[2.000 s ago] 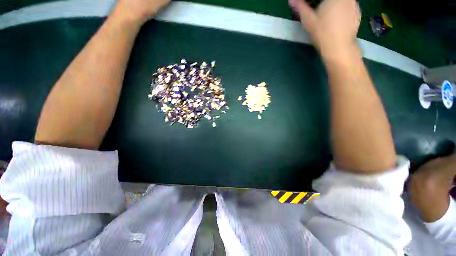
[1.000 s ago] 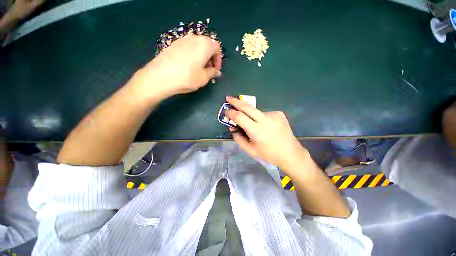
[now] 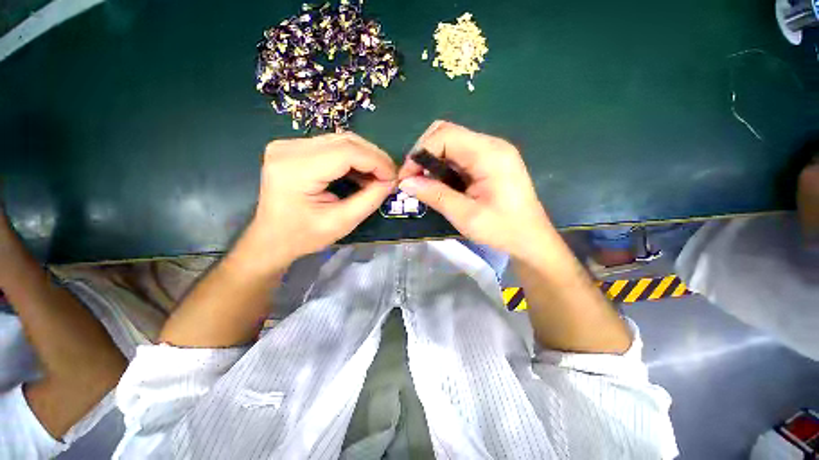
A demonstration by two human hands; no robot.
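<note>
My left hand [image 3: 328, 193] and my right hand [image 3: 480, 184] are bare and meet at their fingertips near the bench's front edge. My left thumb and forefinger are pinched; anything tiny between them is too small to tell. My right hand holds slim black tweezers [image 3: 439, 169], whose tip is hidden at the fingers. The small watch housing [image 3: 403, 205], dark with a light rim and silvery inside, lies just below the fingertips, partly covered. A large pile of dark flex-cable components [image 3: 314, 76] lies beyond my left hand. A smaller pile of cream pads [image 3: 460, 47] lies right of it.
The dark green bench [image 3: 611, 117] ends in a front edge just before my body. A thin pale wire strand [image 3: 736, 103] lies at right. A white spool [image 3: 794, 20] is cut off at the upper right. Other people's arms [image 3: 67, 346] show at the left and right.
My left hand has left the dark pile and come to my right hand. My right hand has moved up from the housing and now holds the black tweezers. The view has shifted.
</note>
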